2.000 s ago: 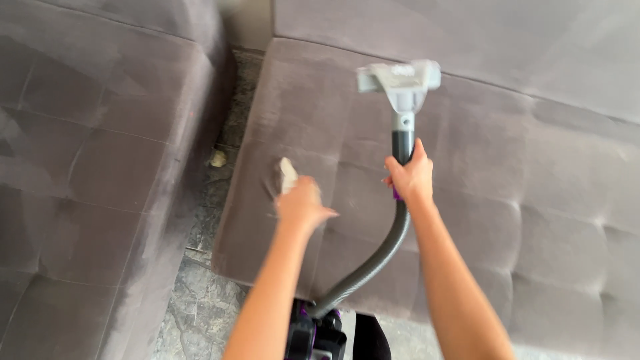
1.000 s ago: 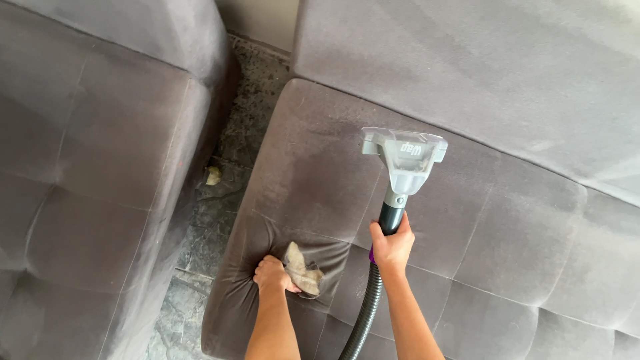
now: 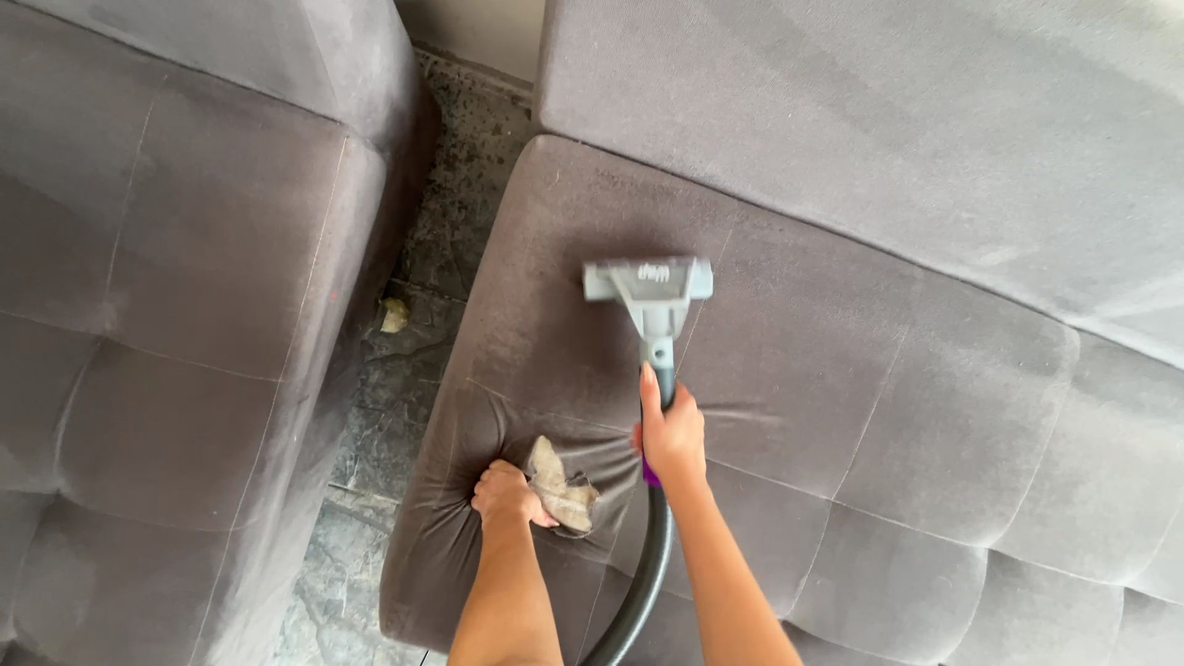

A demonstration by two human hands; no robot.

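Note:
My right hand (image 3: 673, 430) grips the dark handle of an upholstery cleaner's nozzle (image 3: 655, 291), a clear and light grey plastic head on a grey ribbed hose (image 3: 647, 564). The wide end of the nozzle is on the grey tufted sofa seat (image 3: 786, 370), over a darker patch. My left hand (image 3: 507, 492) presses into the seat near its left edge, and the fabric wrinkles around it. A crumpled beige cloth or scrap (image 3: 564, 490) lies against that hand; whether the fingers hold it I cannot tell.
The sofa's backrest (image 3: 879, 120) rises behind the seat. Another grey sofa section (image 3: 194, 277) stands at the left. Between the two runs a strip of grey stone-look floor (image 3: 398, 379), with a small yellowish scrap (image 3: 395, 314) on it. A pale wall (image 3: 481, 32) shows at the top.
My left hand, above the seat or blurred two seconds ago, now presses down into it. The nozzle has moved left over the seat since one second ago. The view has shifted.

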